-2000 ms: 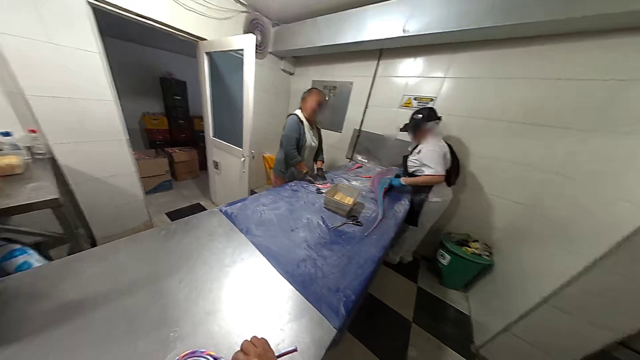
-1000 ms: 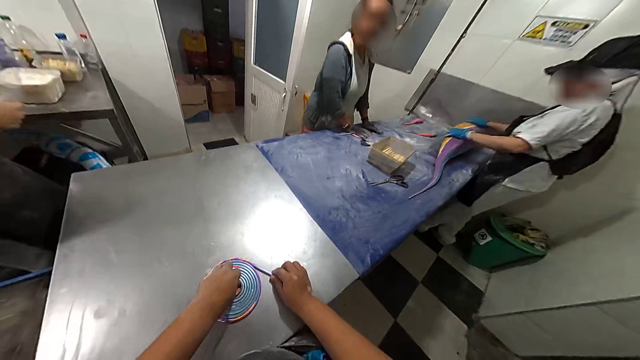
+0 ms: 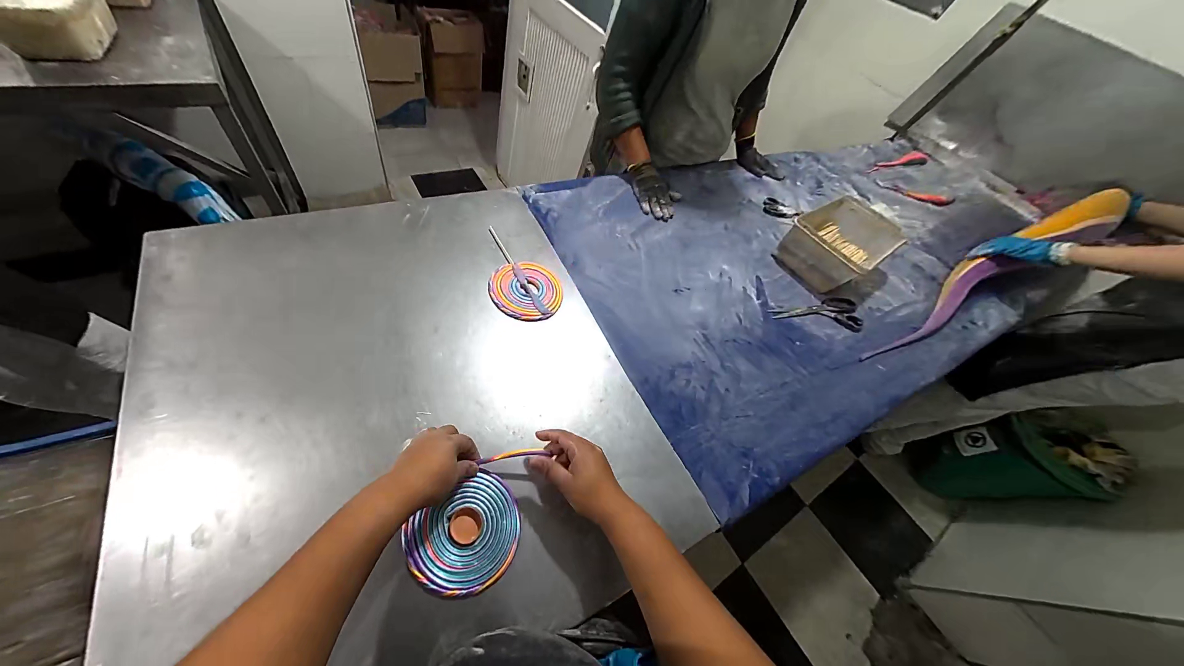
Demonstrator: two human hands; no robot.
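Note:
A flat spiral coil of multicoloured striped rope candy [image 3: 499, 546] lies on the steel table, wound around a round orange-brown core [image 3: 465, 526]. My left hand [image 3: 439, 465] pinches the rope at the coil's upper edge. My right hand [image 3: 575, 470] grips the free end, which runs short and taut between both hands, just above the table. Farther up the table lies a smaller orange, pink and blue coil [image 3: 500, 294], with a thin metal spatula or knife [image 3: 504, 248] resting across it.
Right of the steel table [image 3: 305, 370], a blue-covered table [image 3: 684, 351] holds a plastic container of sticks [image 3: 814, 259], scissors [image 3: 837, 313] and red-handled tools [image 3: 911, 160]. A person in dark gloves [image 3: 653, 192] stands behind it. Another person's blue-gloved hand [image 3: 1013, 248] holds a long yellow-purple candy strip [image 3: 971, 282].
The view has tilted down closely over the steel table. My left hand has moved from the coil's middle to its upper edge. The coworker's dark-gloved hands now rest apart on the blue cover.

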